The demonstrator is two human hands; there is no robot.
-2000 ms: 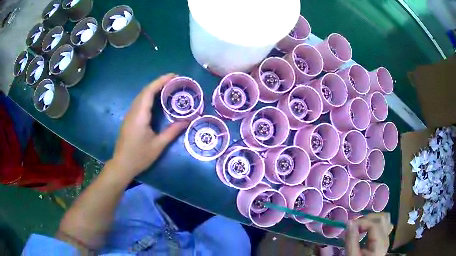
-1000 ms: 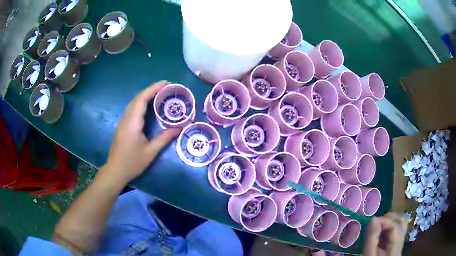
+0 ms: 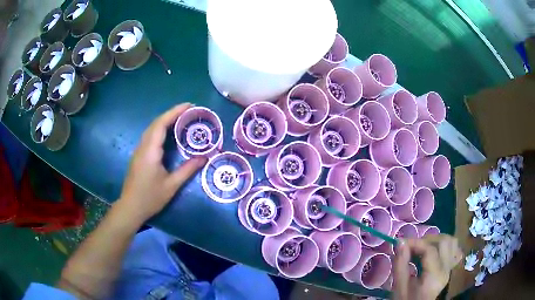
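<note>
Many pink fan housings stand upright in a cluster on the green bench, their spoked rings and hubs facing up. My left hand curves round the leftmost pink housing, fingers at its far side and thumb at its near side. My right hand, at the bottom right, holds a thin green applicator stick. The stick's tip is inside a housing in the lower middle of the cluster, at or near its hub. The right hand partly hides the housings at the lower right.
A large white tub stands behind the housings. Several fitted housings with white blades stand at the far left. A carton with a pile of white fan wheels is at the right. Red material is at the left edge.
The stick tip was in a front housing, then lifted clear, and is now in another housing further back. The left hand keeps its place at the leftmost housing. The whole view has shifted slightly.
</note>
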